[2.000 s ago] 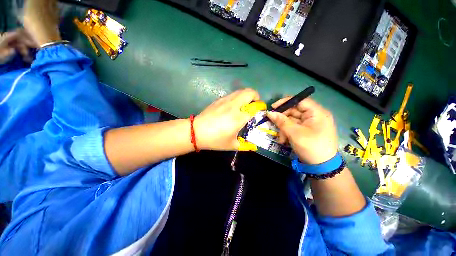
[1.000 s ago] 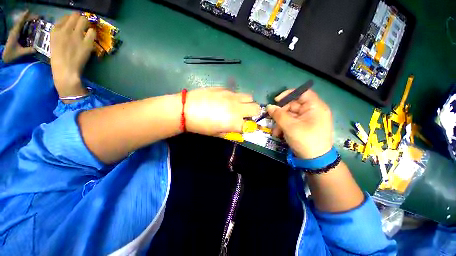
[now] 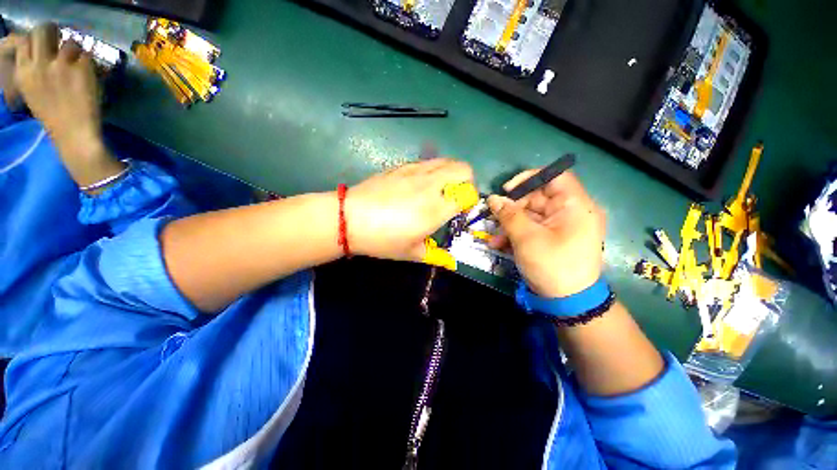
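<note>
My left hand (image 3: pixel 408 207), with yellow finger cots on thumb and finger, holds a phone mid-frame (image 3: pixel 475 250) at the bench's near edge. The phone is partly hidden under both hands; some orange strip shows on it. My right hand (image 3: pixel 555 234), with a blue wristband, holds dark tweezers (image 3: pixel 543 178) like a pen. Their tip points at the phone's upper left end, beside my left finger; whether it touches cannot be told.
A black tray (image 3: pixel 601 83) with several phones lies along the far side. Spare tweezers (image 3: pixel 395 111) lie on the green mat. Orange flex cables (image 3: pixel 711 248) and a clear bag (image 3: pixel 734 335) lie at right, another cable pile (image 3: pixel 181 62) at left. A neighbour's hand (image 3: pixel 60 87) works at far left.
My left index finger has lifted back from the phone, uncovering more of its end. The tweezers stay at the phone. The neighbour's hand has moved left, off the cable pile.
</note>
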